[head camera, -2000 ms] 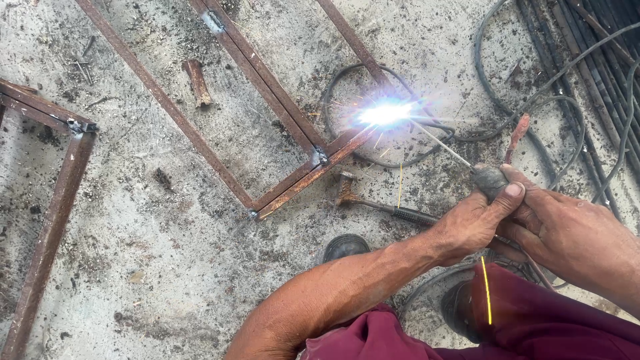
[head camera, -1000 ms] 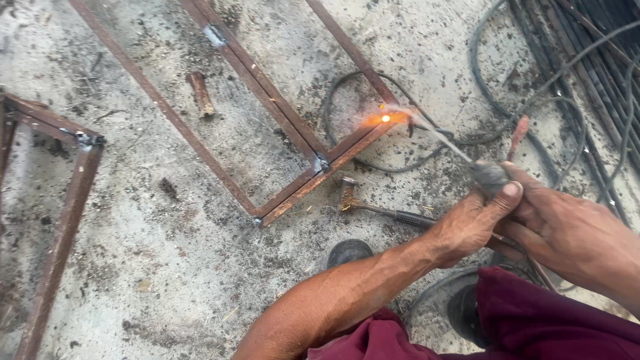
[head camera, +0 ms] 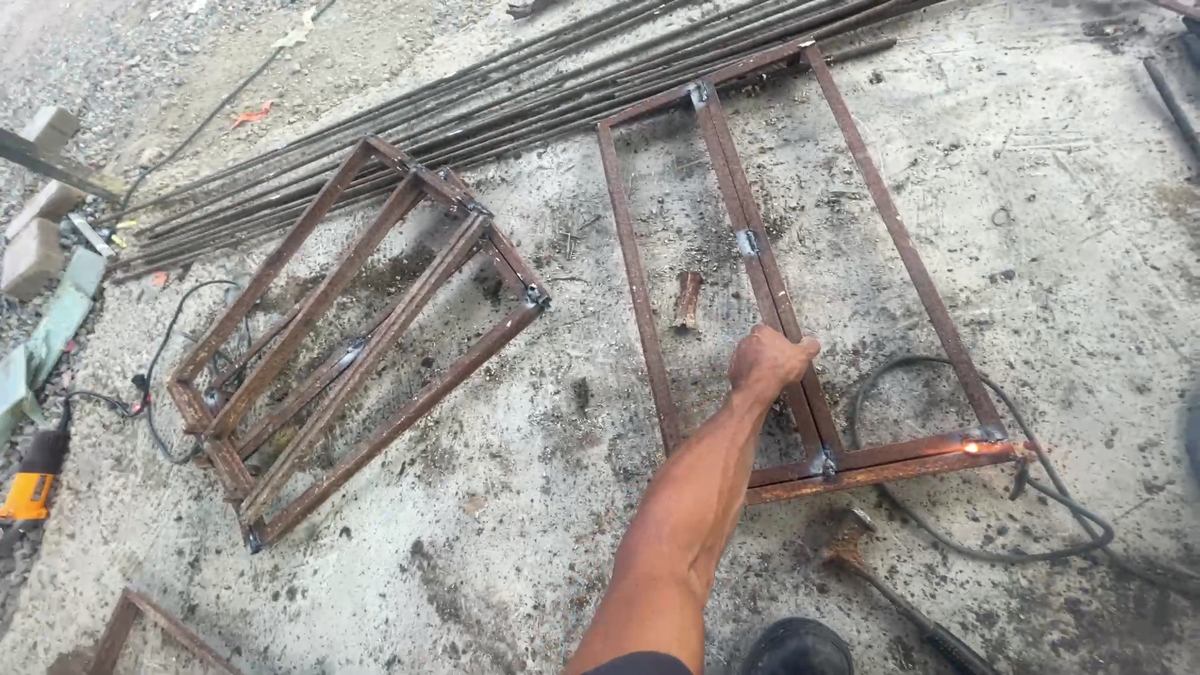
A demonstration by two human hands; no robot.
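My left hand (head camera: 771, 361) grips the middle bars of a rusty steel frame (head camera: 886, 202) lying on the concrete. Whitish weld beads mark the joints of these paired bars. At the frame's lower right corner a weld spot (head camera: 971, 448) glows orange. Below that corner lies a hammer (head camera: 848, 553) with a rusty head and a dark handle. A short rusty metal piece (head camera: 688, 300) rests inside the frame. My right hand is out of view, and so is the electrode holder.
Another welded steel frame (head camera: 403, 408) stands at the left, near long steel rods (head camera: 525, 89). A cable (head camera: 994, 558) loops under the lower right corner. An orange and black power tool (head camera: 33, 487) lies at the left edge, below concrete blocks (head camera: 33, 258). My shoe (head camera: 797, 647) is at the bottom.
My left hand has left the electrode holder and taken hold of the frame's middle bars. The bright arc is gone; the weld glows orange. The view has swung left.
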